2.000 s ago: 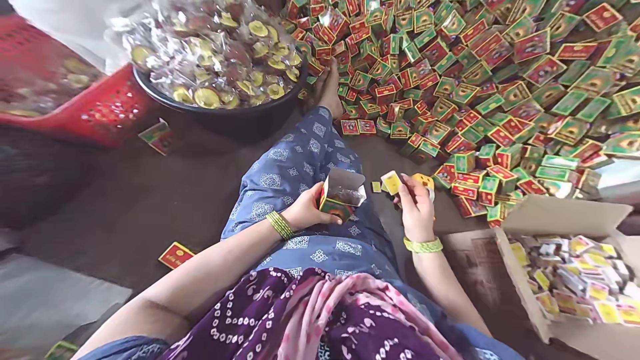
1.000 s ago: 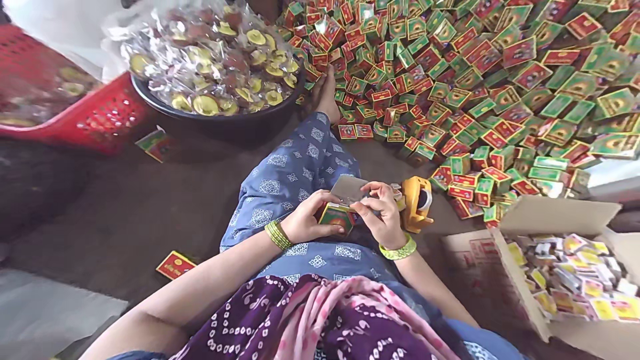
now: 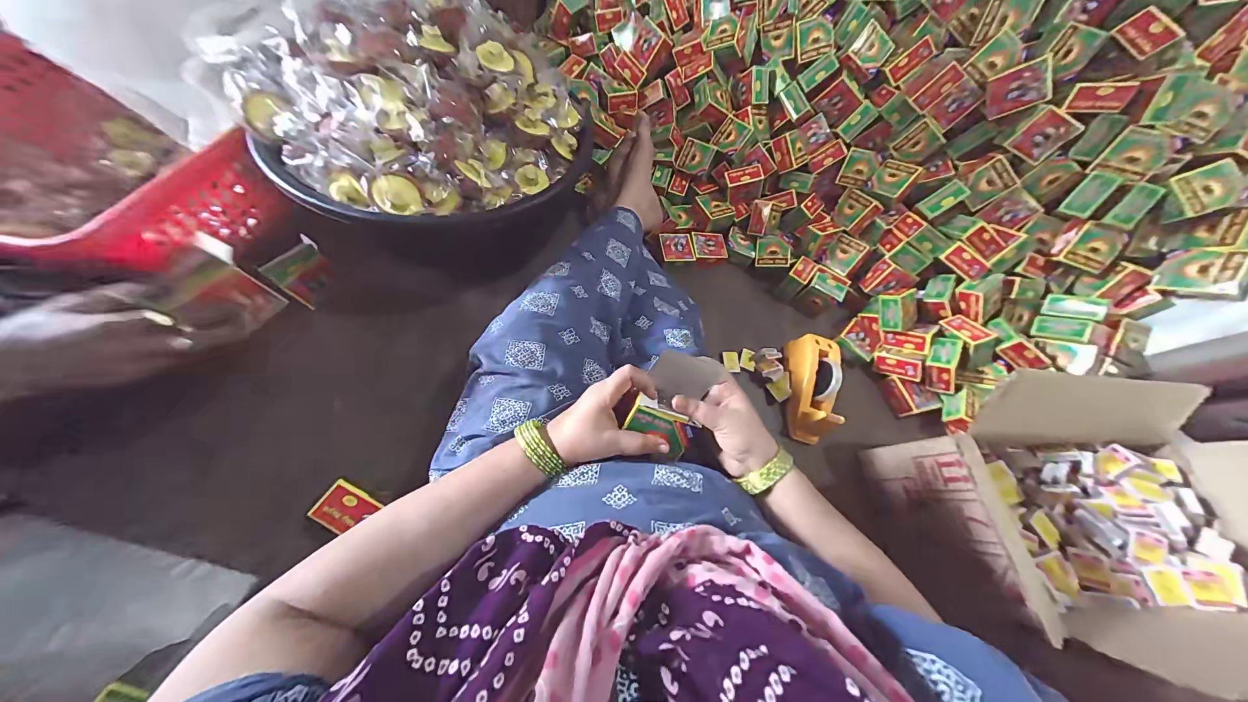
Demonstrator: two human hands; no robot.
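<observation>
My left hand (image 3: 606, 419) grips a small red and green printed carton (image 3: 655, 425) over my lap, its grey inner flap raised. My right hand (image 3: 729, 421) is at the carton's right side, with its fingers on the flap and the open top; whether it holds anything inside is hidden. Just right of my hands, on the floor, stands a yellow tape dispenser (image 3: 807, 388) with a roll of tape. Several small yellow and white packets (image 3: 765, 367) lie beside the dispenser.
Another person's hand (image 3: 146, 327), blurred, holds a carton at the left. Behind are a black tub (image 3: 419, 219) of plastic-wrapped items, a red basket (image 3: 195, 190) and a large heap of cartons (image 3: 907, 156). A cardboard box (image 3: 1014, 546) of small packets stands right; a flat red carton (image 3: 343, 506) lies left.
My right hand has come from the right to the carton; two seconds ago it held a small yellow packet apart from it. Another person's hand with a carton has entered at the left.
</observation>
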